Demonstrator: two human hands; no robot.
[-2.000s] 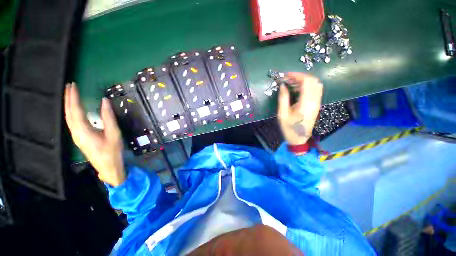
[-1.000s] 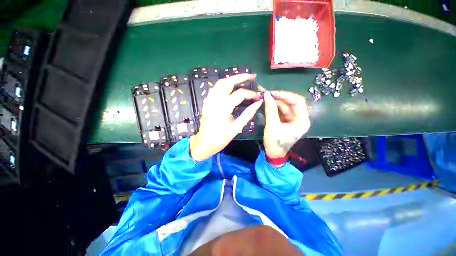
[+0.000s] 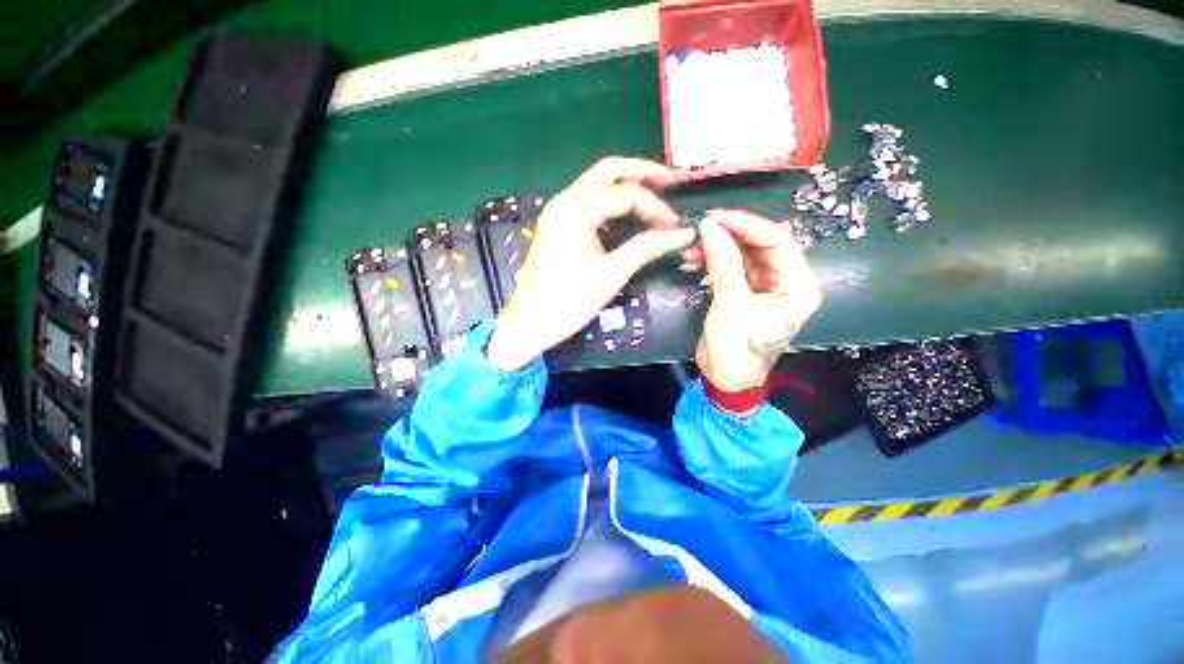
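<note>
My left hand point(image 3: 584, 253) and my right hand point(image 3: 749, 288) meet fingertip to fingertip above the green bench. A tiny part seems to be pinched between them, too small and blurred to make out. Several black phone housings point(image 3: 448, 279) lie in a row on the bench; my left hand and forearm cover some of them. The rightmost housing's white square label point(image 3: 612, 318) shows below my left hand. Loose silver-black modules point(image 3: 863, 188) lie in clusters to the right. A few more show dimly beside my right hand.
A red bin point(image 3: 812, 97) with white pieces stands behind my hands. An empty black compartment tray point(image 3: 214, 234) lies at left, with another tray holding housings point(image 3: 65, 311) beyond it. A speckled parts tray point(image 3: 922, 389) sits below the bench edge at right.
Two seconds ago my hands were wide apart, the right at small modules; now they are together. Since one second ago they remain together, with the fingertips slightly shifted. The camera view has shifted.
</note>
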